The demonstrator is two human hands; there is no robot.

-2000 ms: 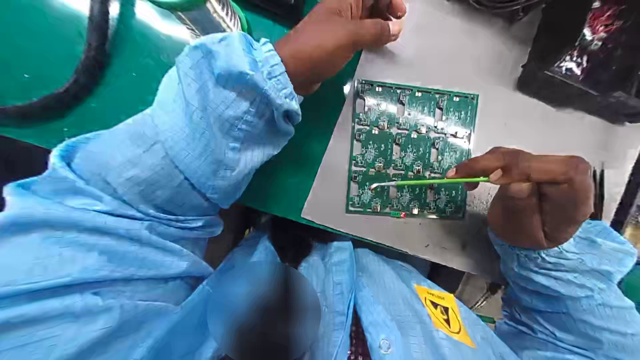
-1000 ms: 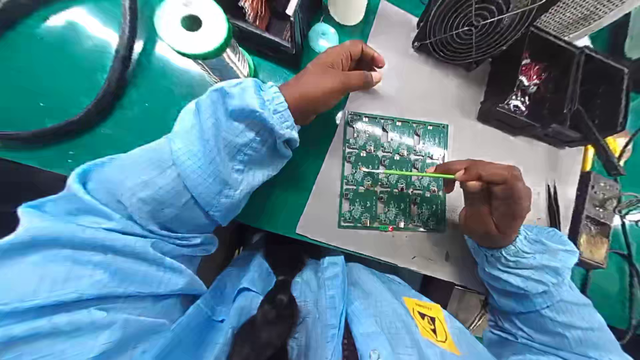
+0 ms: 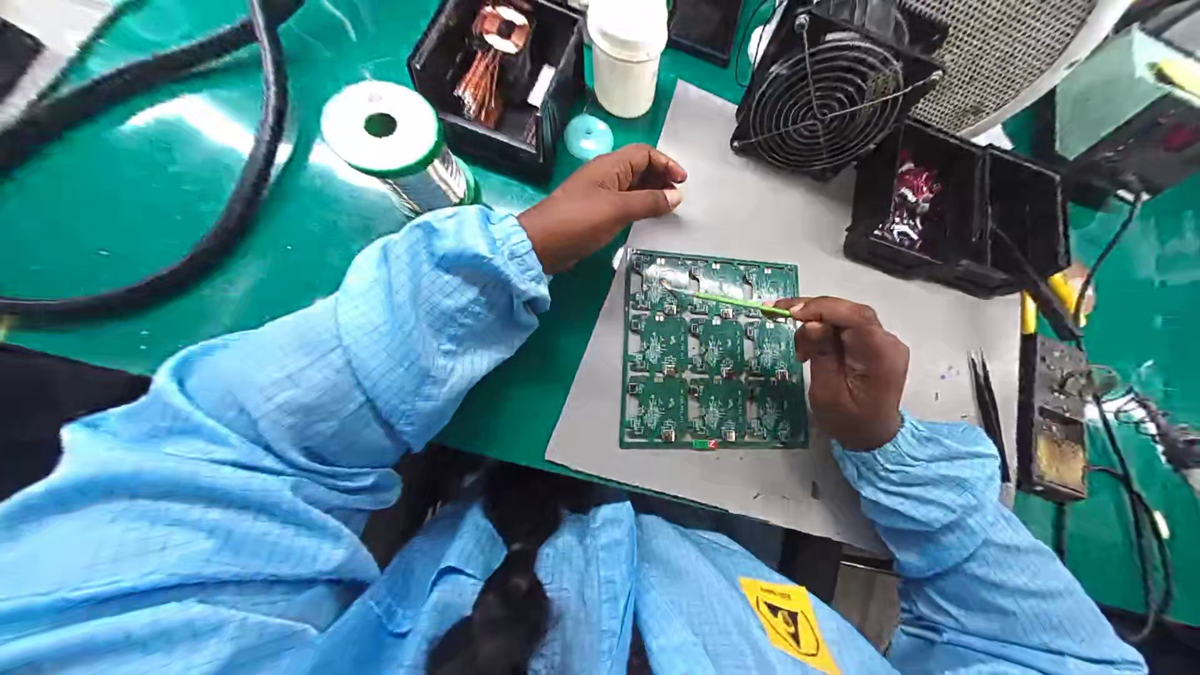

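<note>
A green printed circuit board panel [image 3: 714, 352], a grid of several like boards, lies on a grey mat [image 3: 600, 422]. Between the thumb and fingers of my right hand [image 3: 851, 366] is a thin green stick [image 3: 736, 301], perhaps a brush or swab. Its far end is over the upper left part of the panel; whether it touches cannot be told. My left hand [image 3: 609, 199] rests just above the panel's upper left corner, fingers curled and thumb near the fingertips. Nothing shows clearly in it, and the inner side of the fingers is partly hidden.
Behind my left hand stand a solder wire spool [image 3: 398, 141], a black bin with copper wire [image 3: 506, 141] and a white bottle [image 3: 626, 66]. A black fan [image 3: 816, 103] and a two-part black bin [image 3: 956, 258] are at the upper right. Tweezers [image 3: 987, 408] lie beside a soldering iron stand [image 3: 1055, 431].
The green stick's far end has moved from the panel's lower left part to its upper left part, with my right hand moving along. My left hand stays above the panel. The view has shifted.
</note>
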